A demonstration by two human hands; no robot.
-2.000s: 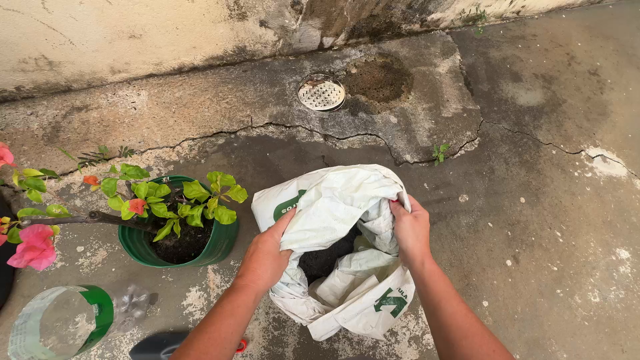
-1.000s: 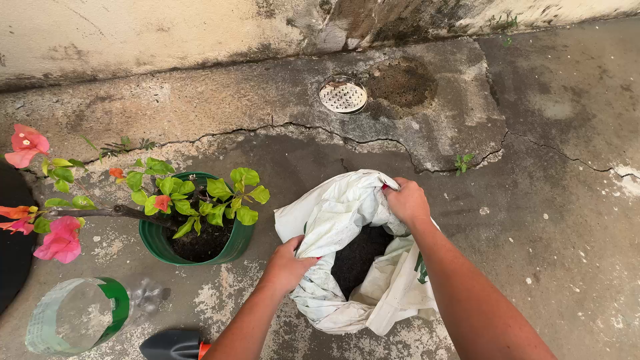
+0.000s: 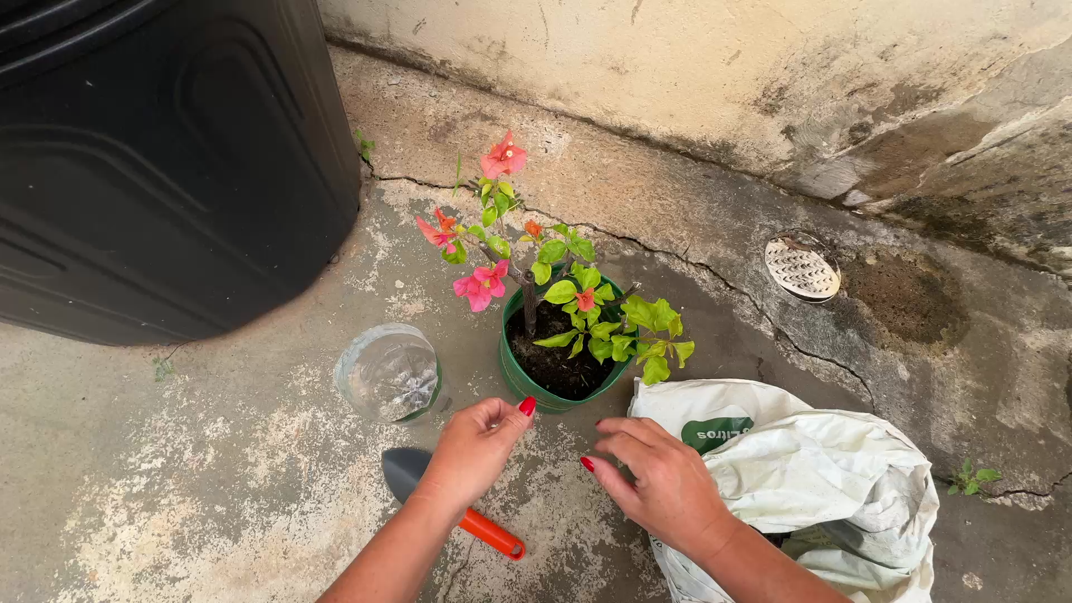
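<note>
My left hand is in the air in front of the green pot, its thumb and fingertips close together, nothing visible in it. Beneath that forearm lies a hand trowel with a dark blade and an orange handle. My right hand, empty with its fingers apart, hovers by the left edge of the white woven bag, whose opening is partly hidden by my forearm. The pot holds dark soil and a bougainvillea with pink and orange bracts. Left of it stands a cut clear plastic bottle.
A large black plastic bin stands at the upper left. A stained wall runs along the back, with a round drain cover in the cracked concrete before it. A small weed grows right of the bag.
Both hands have let go of the white bag's rim and moved left of its opening, toward the pot. The bag's mouth has sagged. The view has swung to the left, showing more of the bin.
</note>
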